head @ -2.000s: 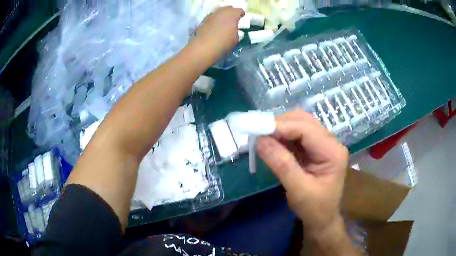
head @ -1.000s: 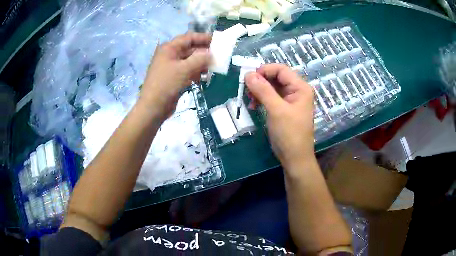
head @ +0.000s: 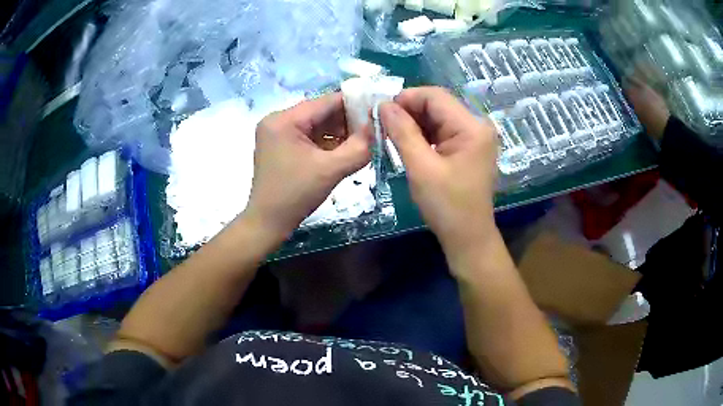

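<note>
My left hand (head: 305, 158) and my right hand (head: 436, 151) meet above the right edge of the centre tray. My left hand holds a white housing (head: 359, 99) upright between thumb and fingers. My right hand pinches a slim pale inner unit (head: 379, 131) against the housing's right side; whether it is inside cannot be told. Small white parts (head: 210, 178) lie heaped and overexposed in the centre tray (head: 372, 218), partly behind my left hand. The inner-unit tray (head: 515, 170) stands at the right with two rows of slim parts.
A finished-piece tray sits on a blue tray (head: 147, 238) at left. A crumpled clear bag (head: 127, 87) lies behind the heap; cream parts (head: 468, 9) are at the back. Another person's hand (head: 646, 99) is beside filled clear trays (head: 674, 47) at right. A cardboard carton (head: 583, 289) is below.
My hands have come together with the housing and inner unit. The view has shifted, showing more of the blue tray. The other person's arm and filled trays have come in at the right.
</note>
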